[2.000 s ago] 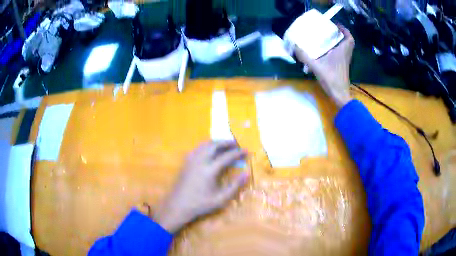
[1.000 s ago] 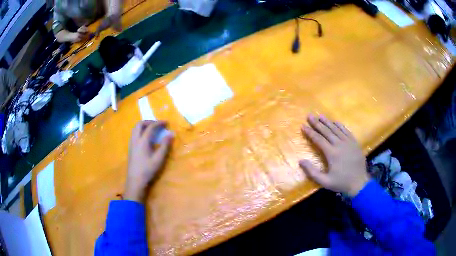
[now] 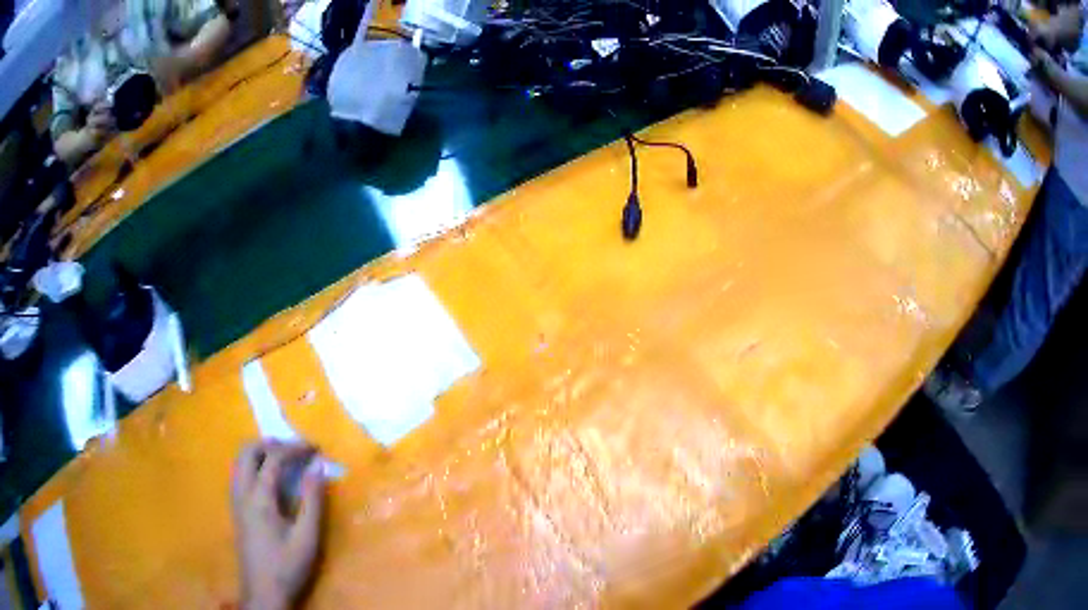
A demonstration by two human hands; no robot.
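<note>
My left hand (image 3: 280, 518) is on the orange bench (image 3: 668, 393) at lower left, fingers curled around a small pale object (image 3: 298, 479). The object is mostly hidden by the fingers and too blurred to name. My right hand is out of the picture; only its blue sleeve (image 3: 859, 593) shows at the bottom edge, by a black parts bin (image 3: 996, 524) heaped with white shells (image 3: 907, 530) below the bench edge. A black pigtail cable (image 3: 631, 215) lies at the bench's back edge.
White camera units stand on the green surface (image 3: 257, 256), one at left (image 3: 153, 358) and one farther back (image 3: 376, 86). Pale patches (image 3: 394, 358) lie on the bench. Dark cables (image 3: 573, 60) crowd the back. A person (image 3: 155, 60) sits across; another (image 3: 1038, 274) stands at right.
The view has swung right. My right hand has left the bench top and gone out of the picture at lower right. My left hand still holds the small object near the narrow pale strip.
</note>
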